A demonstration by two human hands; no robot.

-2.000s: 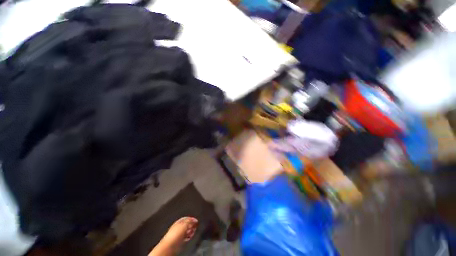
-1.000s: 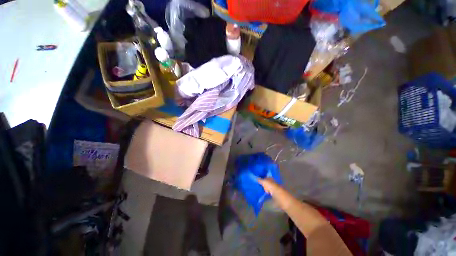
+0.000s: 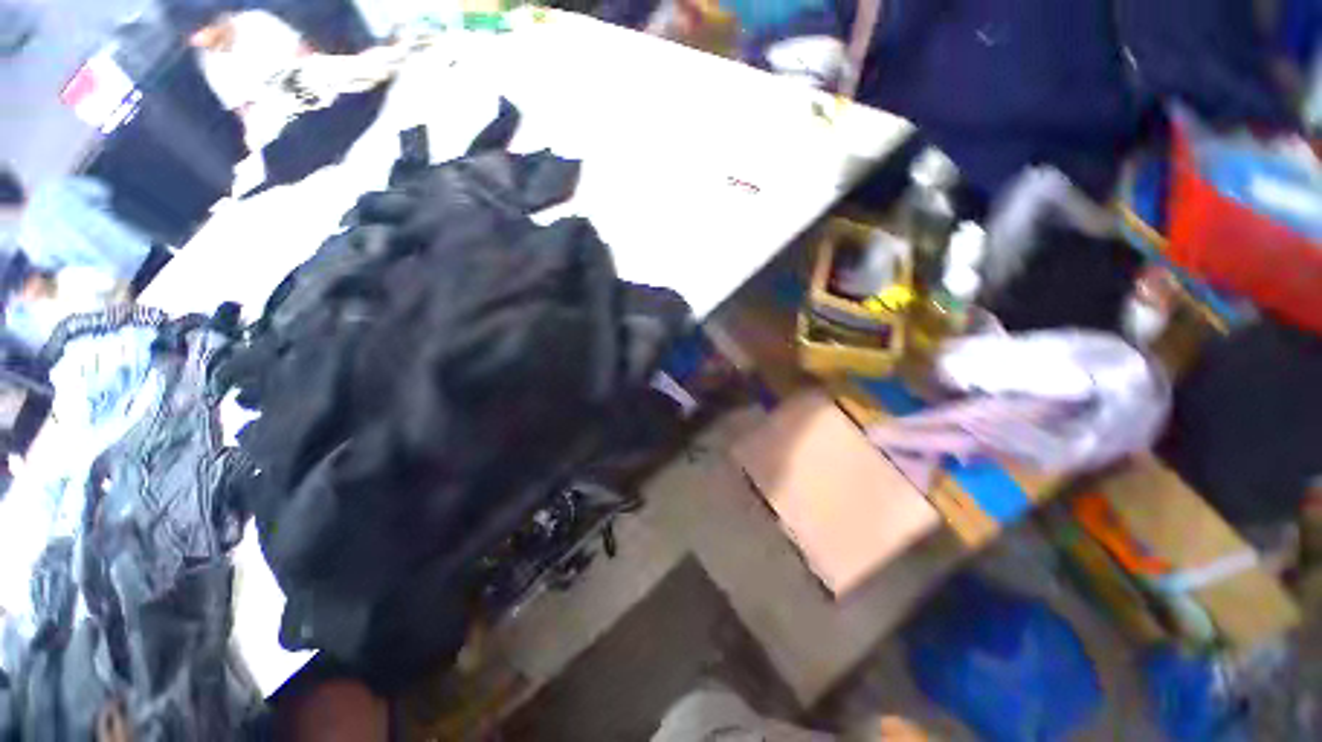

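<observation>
A large heap of black garments (image 3: 435,363) lies bunched on the white table (image 3: 667,138), hanging over its front edge. A small blurred patch of skin at the bottom edge seems to be my right hand (image 3: 900,729); it is mostly cut off, and its fingers and any hold are hidden. A crumpled blue plastic bag (image 3: 1008,660) lies to its upper right, with a gap between them. My left hand cannot be made out; a dark reddish blur at the bottom left is unclear.
Grey garments (image 3: 138,522) hang at the left. Right of the table are a small open box (image 3: 853,341), a striped cloth (image 3: 1044,399), a pinkish-brown board (image 3: 838,493) and a red basket (image 3: 1247,225). A small dark tool (image 3: 742,184) lies on the table.
The view has swung left, back to the black heap. My right arm, earlier stretched out at the blue bag, is now almost out of the picture, and the bag appears lower right.
</observation>
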